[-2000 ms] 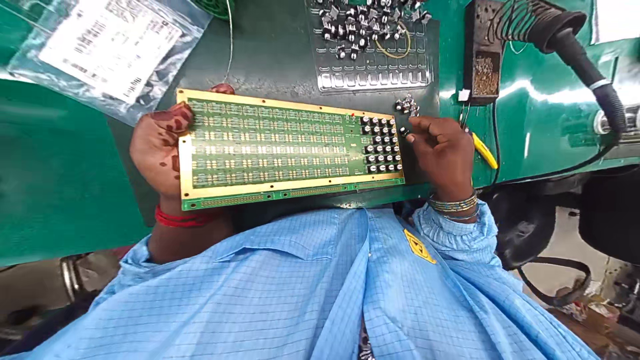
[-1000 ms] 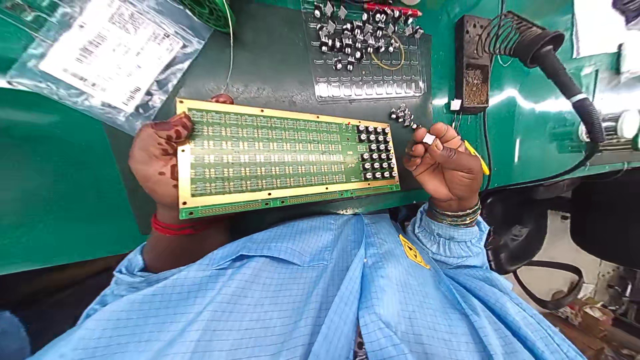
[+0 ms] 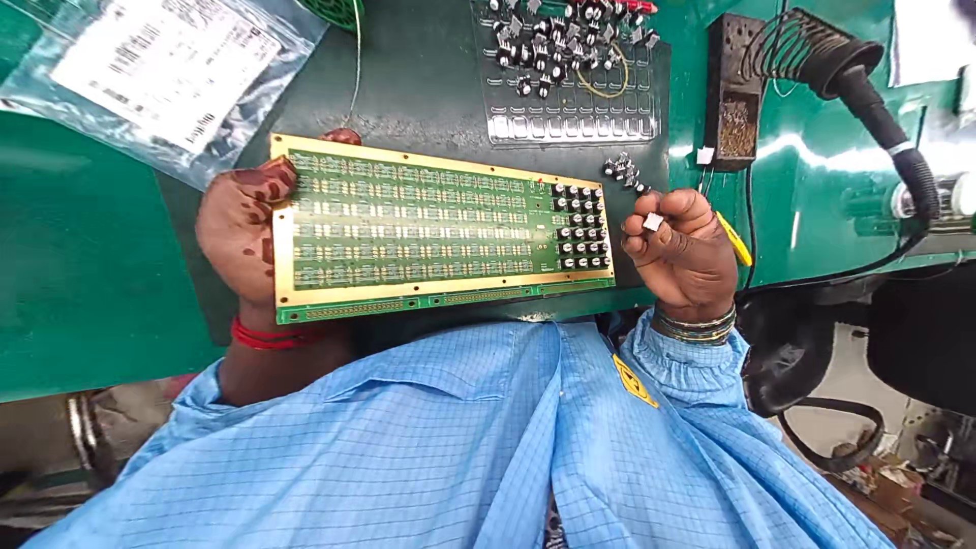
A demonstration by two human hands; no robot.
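My left hand grips the left end of a long green circuit board with gold-coloured edges, tilted slightly over the dark mat. Rows of small black round components with white tops fill the board's right end. Just right of the board, my right hand pinches a small component with a whitish square face between thumb and fingers. The rest of that part is hidden by the fingers. A small cluster of loose black-and-white components lies on the mat above my right hand.
Behind the board, a clear plastic tray holds many loose components. At the right stand a soldering iron holder and its coiled spring, with a cable. A yellow-handled tool lies beside my right hand. A labelled plastic bag is upper left.
My right hand has turned palm upward, and the component's whitish face now shows at its fingertips. It was beside the board's right edge two seconds ago. My left hand still holds the board.
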